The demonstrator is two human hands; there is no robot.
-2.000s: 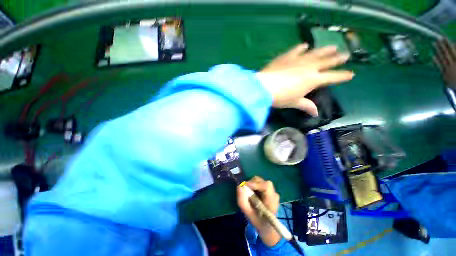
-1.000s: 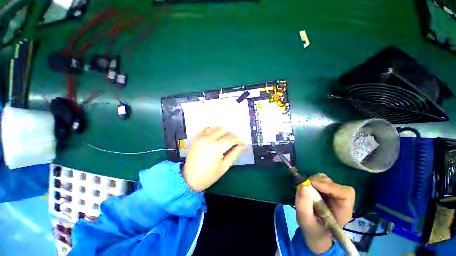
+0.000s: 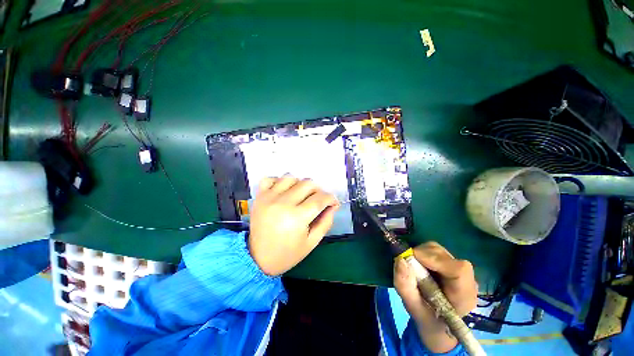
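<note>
A tablet assembly (image 3: 229,170) lies open on the bench in front of me, its silver plate in the middle and the circuit board (image 3: 379,170) at its right end. My left hand (image 3: 288,222) rests over the plate and pinches the solder wire (image 3: 156,227). The wire's short end shows at the fingertips, pointing to the board, and its long tail runs out left. My right hand (image 3: 438,285) holds the soldering iron (image 3: 432,290) like a pen. Its dark tip is at the lower left part of the board; whether it touches is too small to tell.
A round cleaning pot (image 3: 480,205), a fan with wire grille (image 3: 549,142) and a blue ribbed box (image 3: 556,257) stand at right. Small black parts (image 3: 108,82) with red leads lie at left, above a white parts tray (image 3: 104,268). A yellowish scrap (image 3: 427,43) lies beyond the tablet.
Since two seconds ago my left hand has come back from the far right to the tablet. In the last second, the iron's tip has shifted left, closer to my left fingertips.
</note>
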